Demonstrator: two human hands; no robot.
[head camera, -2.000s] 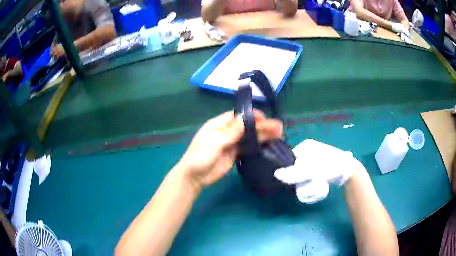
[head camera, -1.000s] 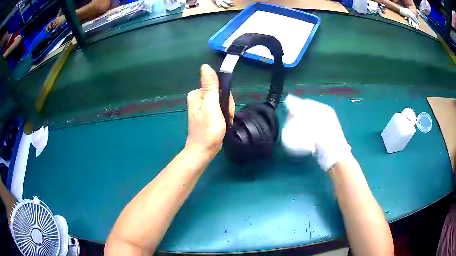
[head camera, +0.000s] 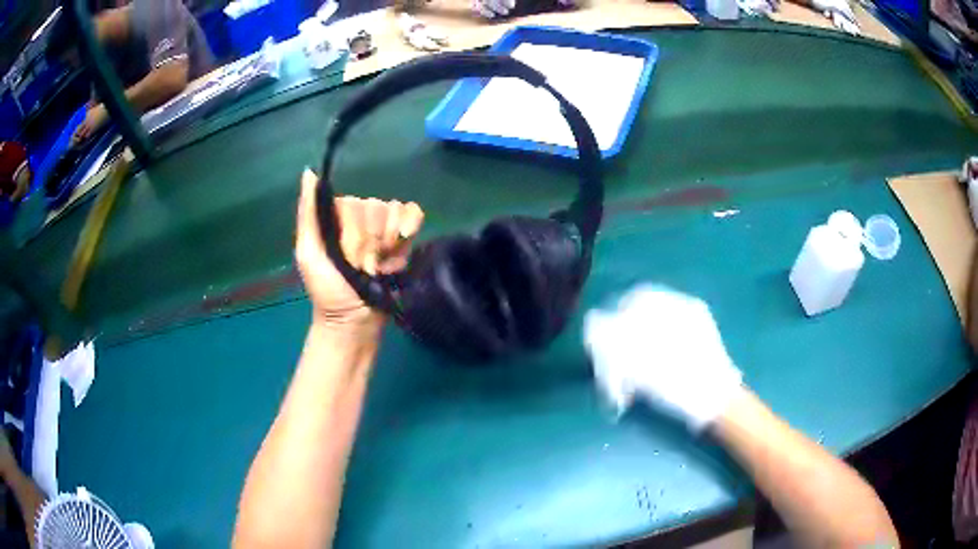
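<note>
Black over-ear headphones (head camera: 504, 284) are held up above the green bench, the headband (head camera: 450, 67) arched at the top and the two cups close together at the bottom. My bare left hand (head camera: 359, 252) grips the left side of the band beside the left cup. My right hand (head camera: 660, 354) in a white glove is blurred, to the right of the cups and apart from them. Whether it holds a cloth cannot be told.
A blue tray (head camera: 633, 102) with a white liner lies on the conveyor behind the headphones. A white bottle (head camera: 826, 266) with its cap hanging open stands at right. A small white fan (head camera: 80, 523) is at lower left. People's hands and arms show across the line.
The headphones and my left hand have moved left and nearer, and the band now faces me, wide open. My gloved right hand has moved lower, away from the cups.
</note>
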